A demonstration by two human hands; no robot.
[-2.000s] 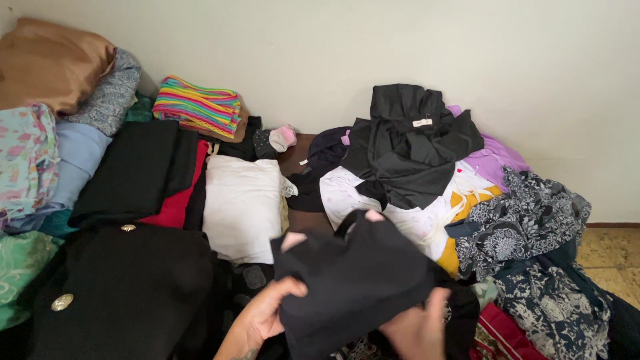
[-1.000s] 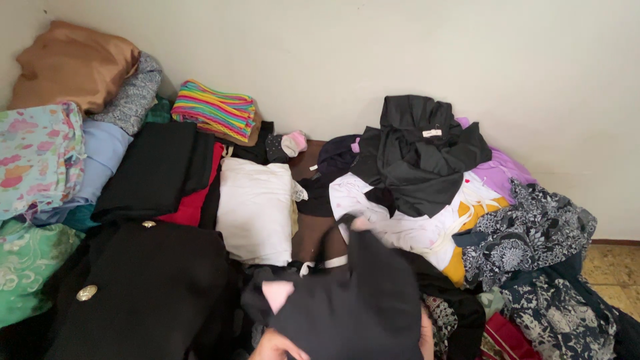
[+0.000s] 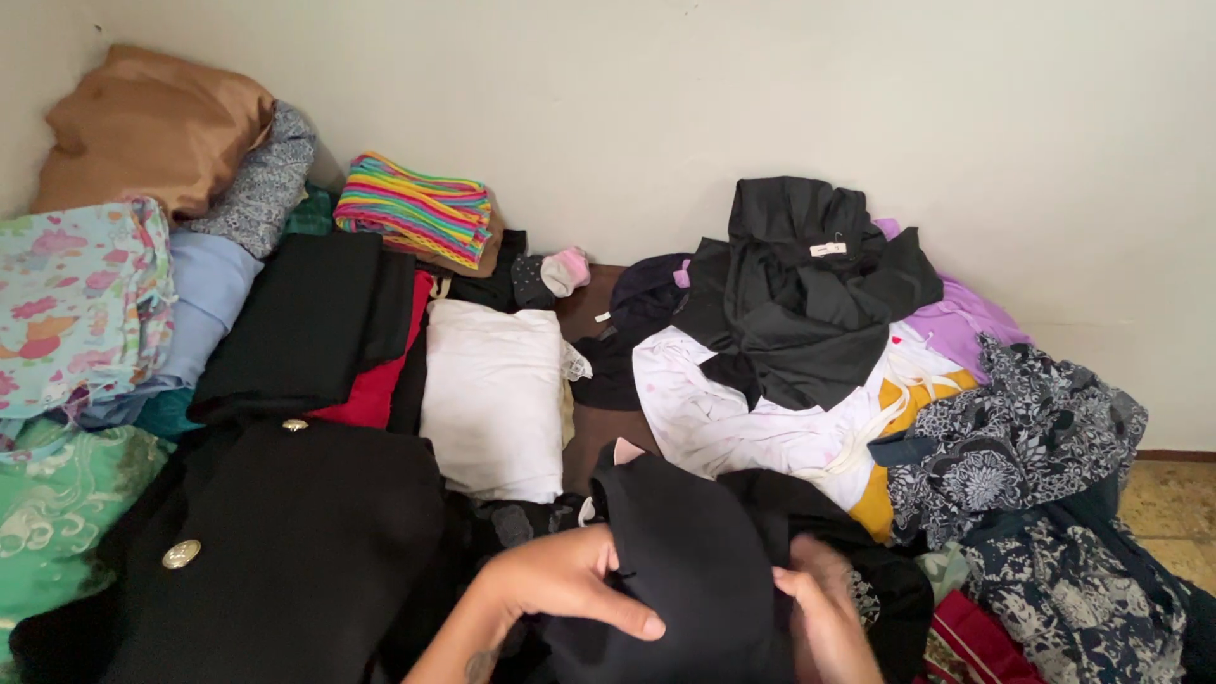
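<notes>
A black cloth garment [image 3: 693, 560] with a small pink piece at its top corner is between my two hands at the lower middle. My left hand [image 3: 560, 584] grips its left side, thumb lying over the front and fingers behind the cloth. At its right edge my right hand [image 3: 822, 603], partly blurred, pinches the fabric. Just behind the garment lie a folded white cloth [image 3: 494, 399] and a heap with a crumpled black garment [image 3: 807, 294] on a white one [image 3: 703, 418].
Folded black clothes [image 3: 285, 332], a black garment with gold buttons [image 3: 285, 570] and a brown satin bundle [image 3: 157, 128] fill the left. Striped multicoloured cloth [image 3: 418, 209] lies near the wall. Patterned dark clothes [image 3: 1007, 437] are piled at right.
The black garment has been turned about in my hands; its pink piece now shows at the top instead of at the left side. The piles around look unchanged.
</notes>
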